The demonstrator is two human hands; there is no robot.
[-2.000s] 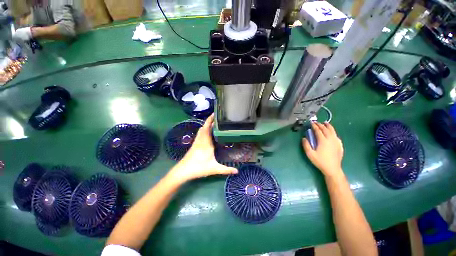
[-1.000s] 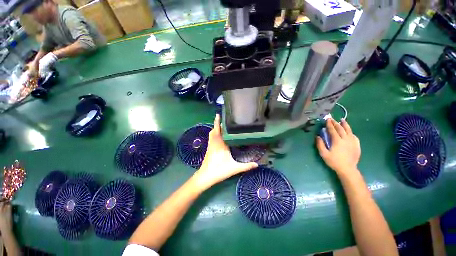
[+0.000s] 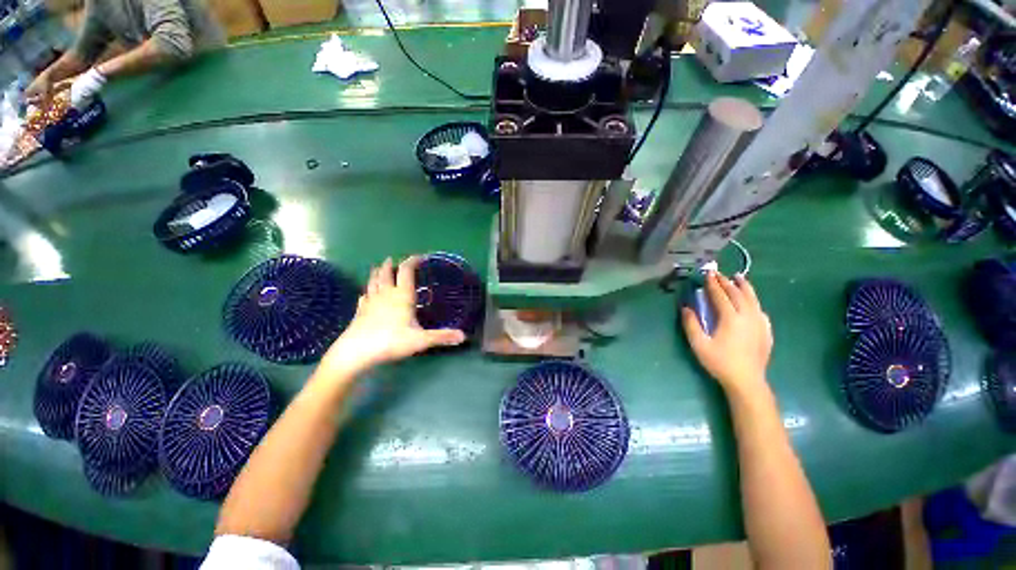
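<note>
My left hand is left of the press, its fingers and thumb around the near left side of a dark fan grille; whether another lies under it is hidden. The press fixture under the press shows its pale-orange round centre, with no grille on it. My right hand rests over the small grey-blue push-button box, which it partly covers. Another grille lies flat in front of the fixture.
One grille lies left of my left hand, and overlapping grilles lie farther left. More grilles overlap at right. Fan bodies lie behind. A thick silver guide post and white carton stand beyond. A person works at far left.
My left hand has moved left from the fixture to the grille beside the press. The grille in the fixture is gone from it. My right hand stays on the box. The view has shifted.
</note>
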